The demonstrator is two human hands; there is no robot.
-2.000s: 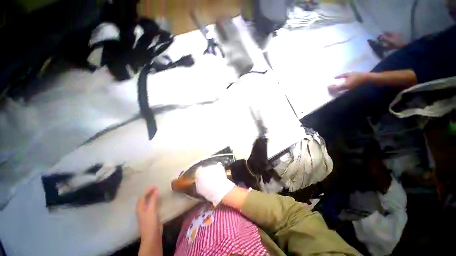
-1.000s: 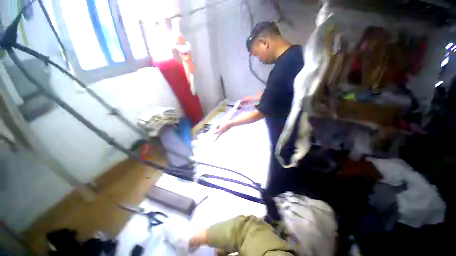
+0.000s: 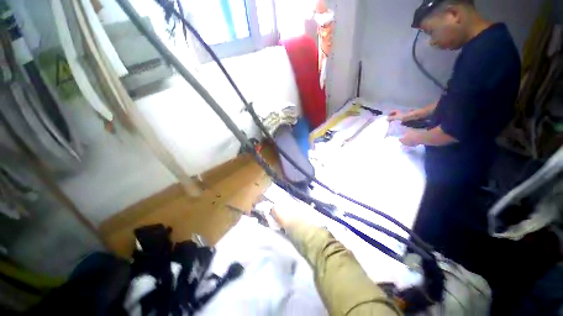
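Note:
My right hand (image 3: 279, 218), blurred at the end of an olive sleeve, reaches to the table's back edge. It is at the handles of small dark scissors (image 3: 256, 216), whose blades point left. Whether its fingers are closed on the handles cannot be told. My left hand is out of the picture. A white cloth (image 3: 262, 271) covers the table below the hand. A tangled heap of black pieces with white bits (image 3: 173, 271) lies to its left.
Dark hoses (image 3: 296, 179) slant across the view to the lower right. Another person (image 3: 472, 92) stands at the far right end of the white table, both hands on pale material. Pale strips (image 3: 99, 68) hang at the left. A pale bundle (image 3: 463, 290) is at lower right.
The view has swung up from the pressing area and then left. My right hand has left the iron and moved over the table to the scissors. My left hand has gone out of view.

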